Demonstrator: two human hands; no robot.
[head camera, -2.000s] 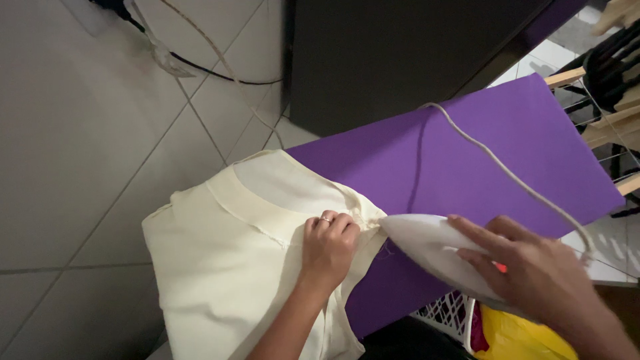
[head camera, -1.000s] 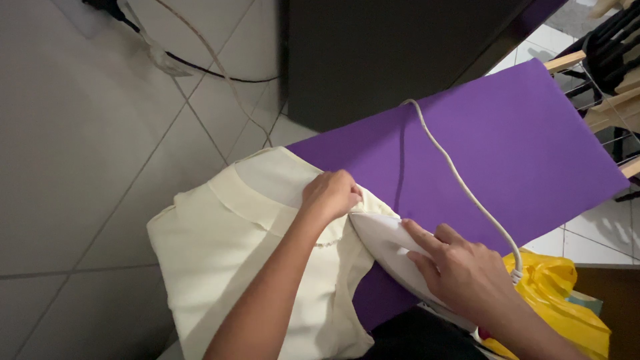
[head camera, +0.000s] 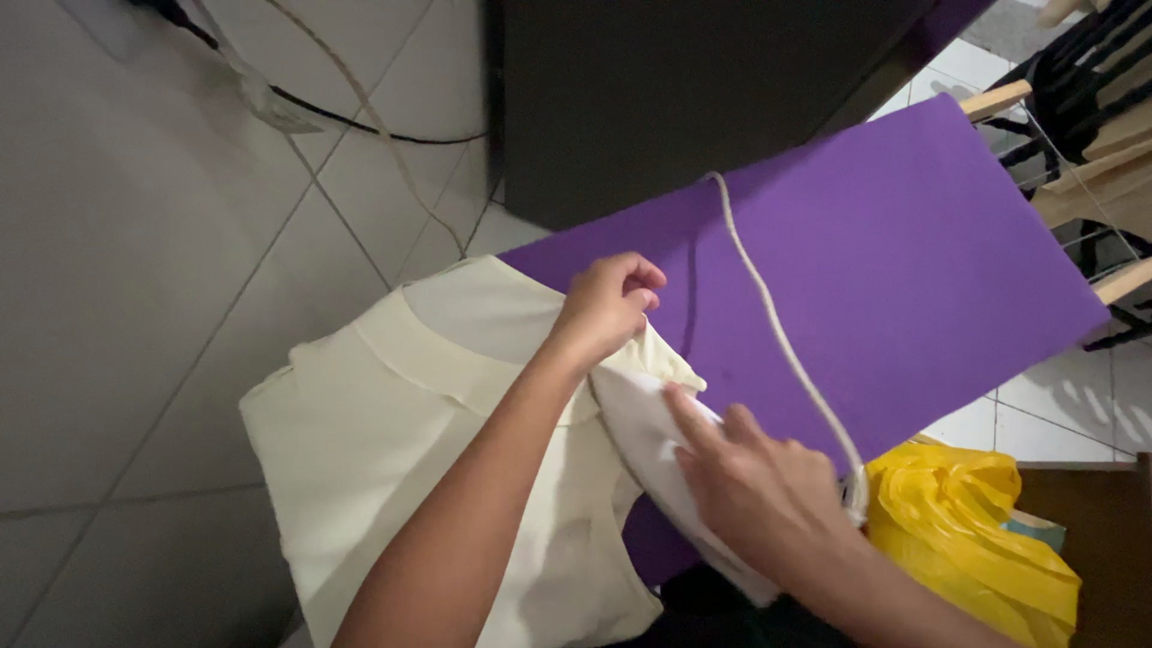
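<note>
A cream garment (head camera: 432, 450) lies draped over the left end of an ironing board with a purple cover (head camera: 900, 261). My right hand (head camera: 756, 477) grips a white clothes iron (head camera: 657, 450), whose tip rests on the garment's narrow shoulder part. Just above that tip is my left hand (head camera: 616, 301), its fingers curled at the garment's upper edge; whether cloth is pinched between them is hidden. The iron's pale cord (head camera: 774, 315) runs from behind my right hand across the board to its far edge.
A dark cabinet-like block (head camera: 666, 99) stands against the board's far side. Cables (head camera: 387, 135) lie on the tiled floor at the left. A yellow plastic bag (head camera: 972, 531) is at the lower right, near wooden chair-like parts (head camera: 1102, 180) farther up.
Over the two seconds the iron has shifted left onto the garment's shoulder part. My left hand has moved up and right from its place on the neckline.
</note>
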